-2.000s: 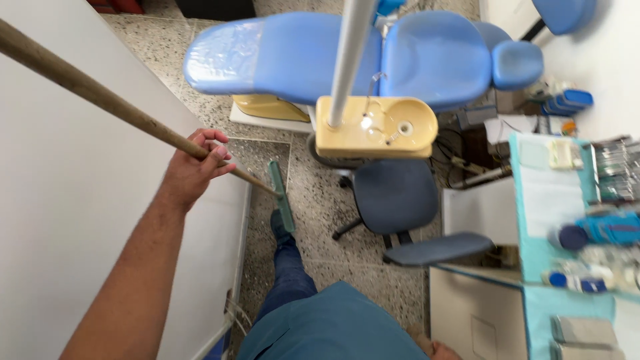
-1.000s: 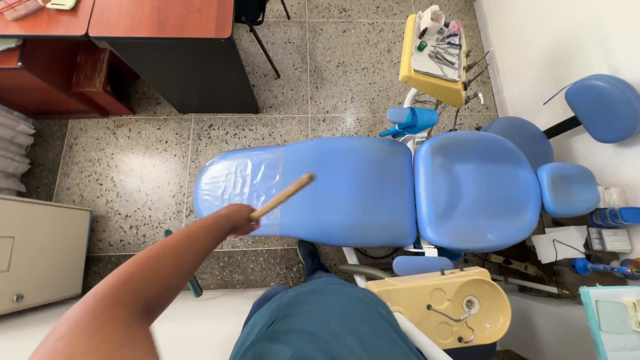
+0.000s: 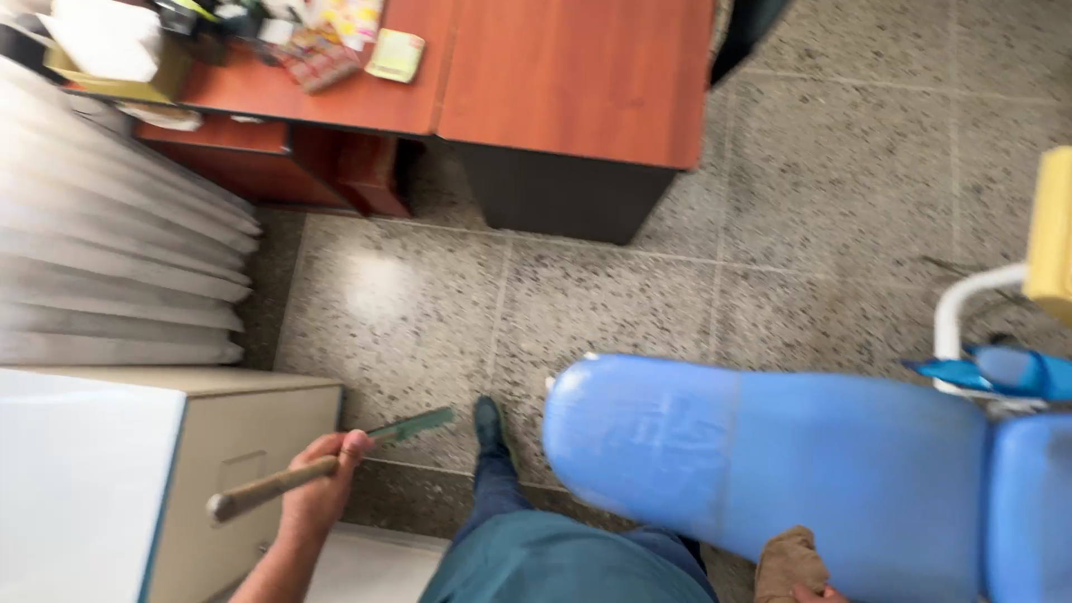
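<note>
My left hand point(image 3: 325, 481) grips a wooden pole point(image 3: 272, 487), whose rounded end points down and left. The pole's green head point(image 3: 421, 425) is low over the speckled floor, left of my shoe point(image 3: 487, 423); whether it is a broom or a squeegee I cannot tell. At the bottom right edge, my right hand point(image 3: 819, 595) shows only by its fingers, which are on a brown cloth point(image 3: 789, 563). That cloth is beside the blue padded dental chair point(image 3: 854, 469).
A reddish wooden desk point(image 3: 578, 75) with black side panel spans the top, cluttered at its left. White curtains point(image 3: 109, 243) and a beige cabinet point(image 3: 260, 461) stand left. The chair's foot end is near my legs. A yellow dental unit part point(image 3: 1051, 234) is at far right.
The view has swung widely toward the desk and curtains. My left hand still holds the pole, which now lies over the floor by the cabinet rather than over the chair. The brown cloth has come into view.
</note>
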